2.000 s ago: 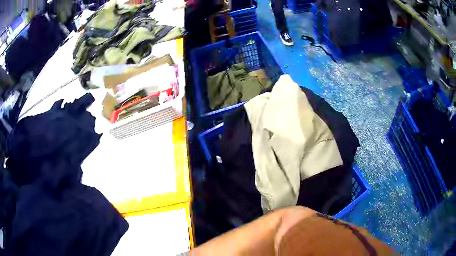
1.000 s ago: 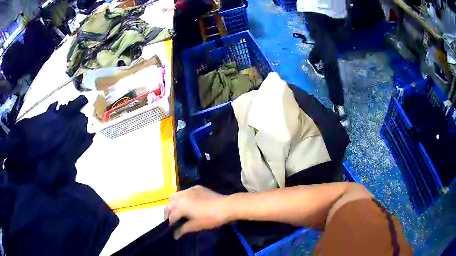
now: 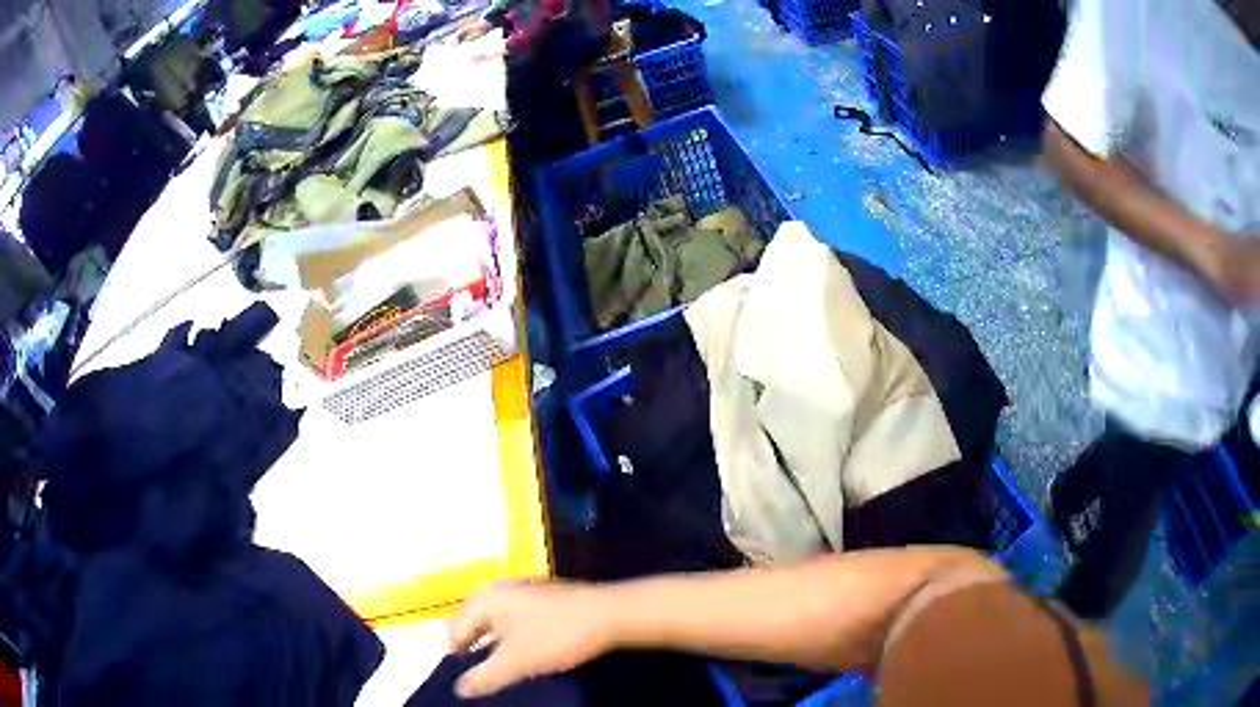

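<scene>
My right hand [image 3: 518, 635] reaches in from the lower right, over the table's near edge. Its fingers are bent, with dark cloth [image 3: 504, 688] under them at the bottom of the picture. I cannot tell whether the fingers grip this cloth. A large navy garment [image 3: 180, 553] lies crumpled on the left of the white-topped table [image 3: 373, 497]. My left hand is not in view.
A white tool basket [image 3: 428, 370] and olive garments [image 3: 325, 138] lie farther up the table. Beige cloth [image 3: 808, 401] lies over black garments [image 3: 912, 518] in a blue crate. Another crate [image 3: 622, 173] holds olive cloth. A person [image 3: 1168, 235] stands at right.
My right hand, out of view at first, came in over the table edge and stays there, lower now. The view shifted slightly. The person has come nearer at the right.
</scene>
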